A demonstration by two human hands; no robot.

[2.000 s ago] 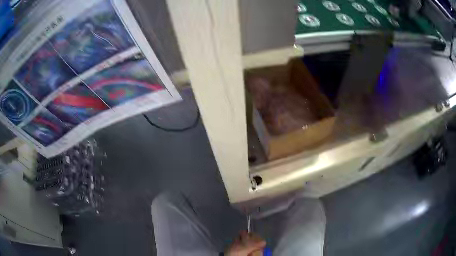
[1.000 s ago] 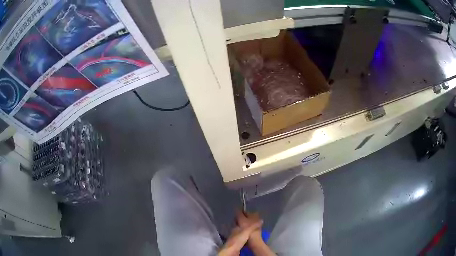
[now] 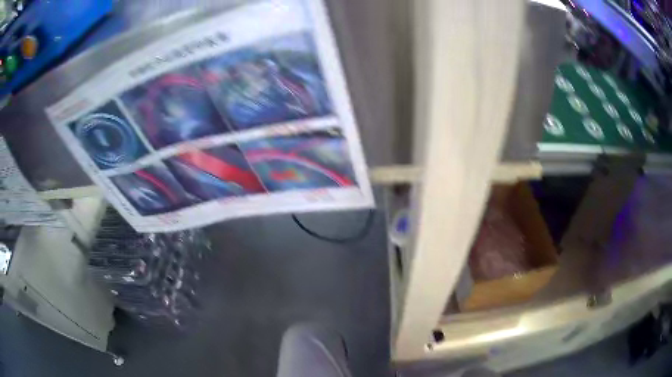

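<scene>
Neither of my hands is in the picture. The limit sample chart (image 3: 221, 140), a white sheet with blue and red close-up photos, hangs at the upper left and centre, blurred by motion. The green carrier surface (image 3: 600, 110) with rows of pale ring parts (image 3: 592, 128) is at the upper right. A brown cardboard box (image 3: 508, 291) with clear film scrap (image 3: 499, 247) in it stands on the lower machine shelf.
A cream frame post (image 3: 460, 162) stands right of the chart. Stacked clear trays (image 3: 151, 269) are low at the left. A bright blue controller box (image 3: 59, 37) is at the top left. A black cable (image 3: 331, 237) loops below the chart. My knee (image 3: 313, 353) shows at the bottom.
The view has turned left and up, so chart, post and box sit further right and lower. The blue controller box has come into view. My hands, clasped over my lap before, have left the picture.
</scene>
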